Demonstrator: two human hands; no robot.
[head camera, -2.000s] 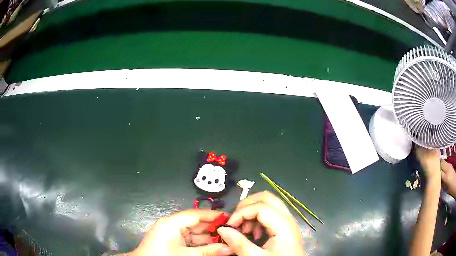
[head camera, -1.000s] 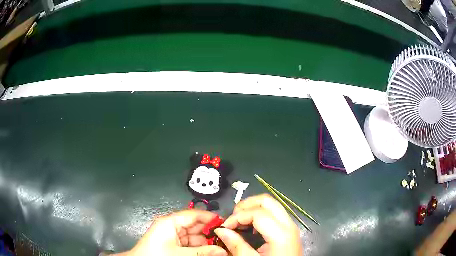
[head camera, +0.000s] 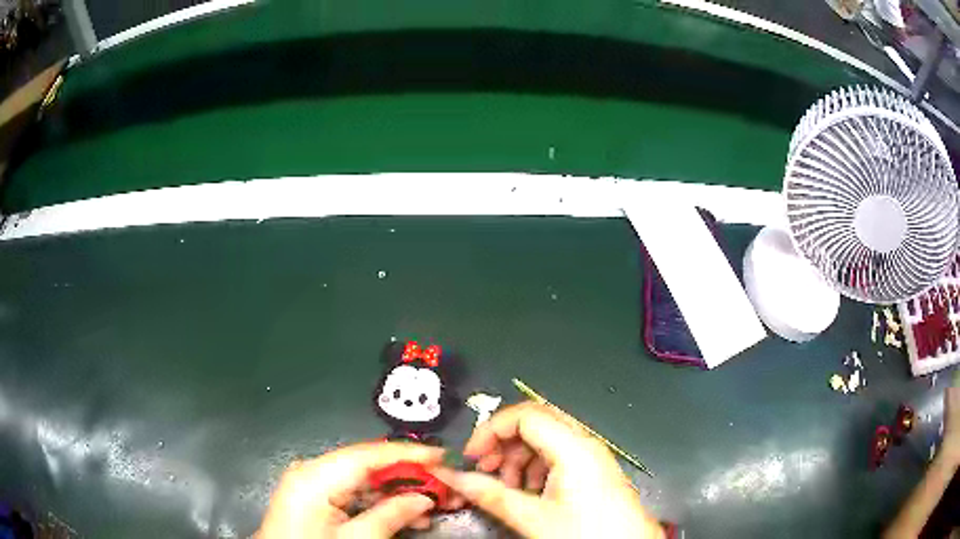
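Observation:
My left hand holds a glossy red part with a curved, ring-like look, partly hidden by my fingers. My right hand touches the part's right end, where a small dark bit shows between the fingertips; the detail is blurred. The mouse-head piece lies face up just beyond my left hand, its lower edge near my fingers. A cream-white scrap lies beyond my right fingertips. The yellow-green tweezers lie beside my right hand, partly covered by it.
A white strip lies over a dark phone, left of the white desk fan. The parts tray, scraps and loose red parts are at the right. Another person's arm enters at the lower right.
The red part now shows more openly between my hands, with a curved shape. My right hand covers more of the tweezers. The view has shifted, moving the bench things left. The other person's arm has withdrawn from beneath the fan.

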